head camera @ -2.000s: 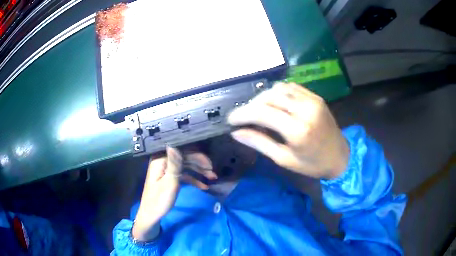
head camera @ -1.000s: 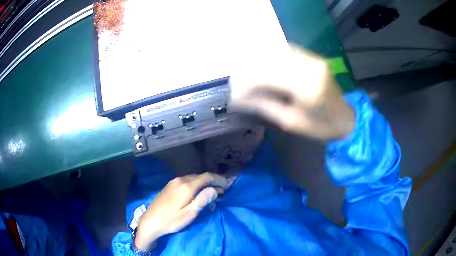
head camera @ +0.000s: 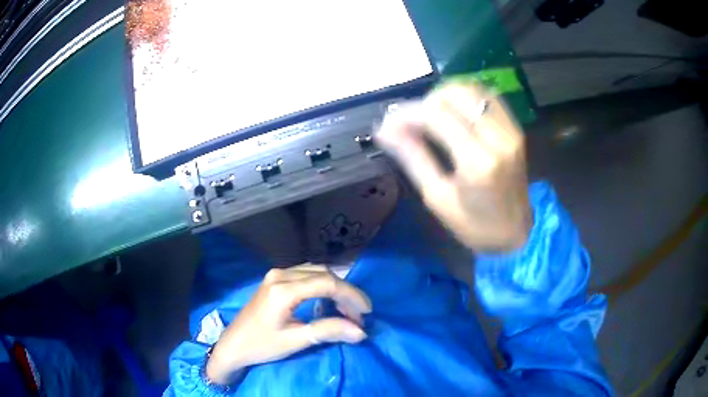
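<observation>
The long dark fixture lies along the near edge of the white-sheeted tray, with dark bits and bright points at its nests and screws at its left end. Reddish-copper parts are heaped in the tray's upper left corner. My right hand is blurred at the fixture's right end and covers part of it; its thumb and fingers are bent close together, and whether they hold a part cannot be told. My left hand is in front of my smock, below the fixture, fingers curled, with a gap between thumb and forefinger.
The tray and fixture are on a glossy green mat. Green tape is at the mat's right edge. Silver rails curve at the upper left. A blue sleeve or garment shows at the lower left.
My left hand dropped from the fixture's near edge to my front, then its thumb and forefinger parted. My right hand went over the tray's lower right corner, then back to the fixture's right end.
</observation>
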